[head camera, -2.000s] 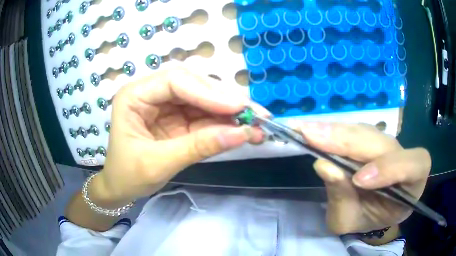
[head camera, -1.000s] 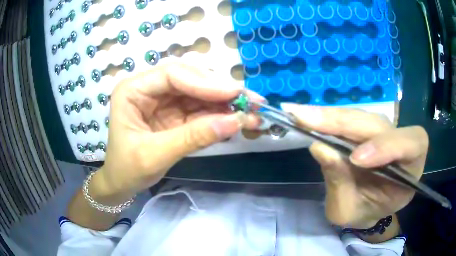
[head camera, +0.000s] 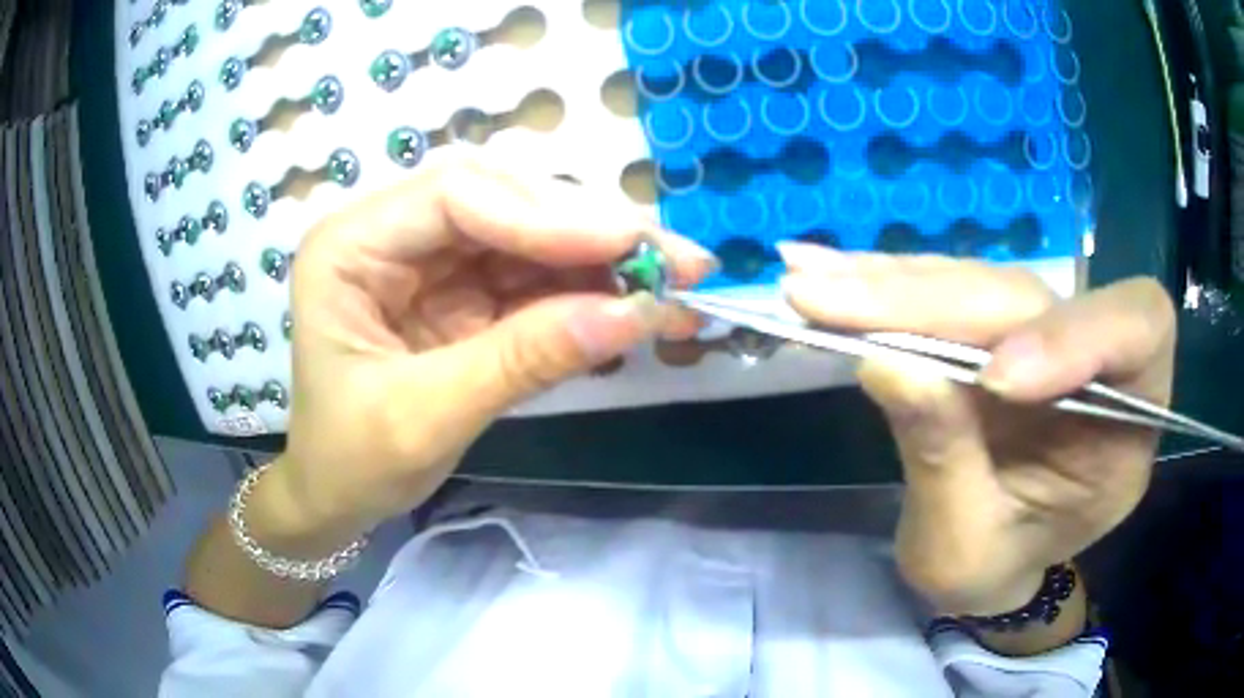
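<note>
My left hand pinches a small round part with a silver rim and green centre between thumb and fingers. My right hand holds silver tweezers, with their tips at the right edge of the part. Whether the tips touch it or grip anything cannot be told. Both hands are above the front of a white tray with brown dumbbell-shaped cutouts, many holding similar parts. A bright blue ring sheet with rows of pale thin circles lies on the tray's right half.
Stacked pale boards with brown edges stand at the left. The dark green bench top shows around the tray. Some dark, shiny items lie at the far right edge, too unclear to name. My white work coat is at the bottom.
The tweezers have turned to a flatter angle and both prongs now show. My right hand has tilted up with them. The part in my left hand has moved slightly up and left.
</note>
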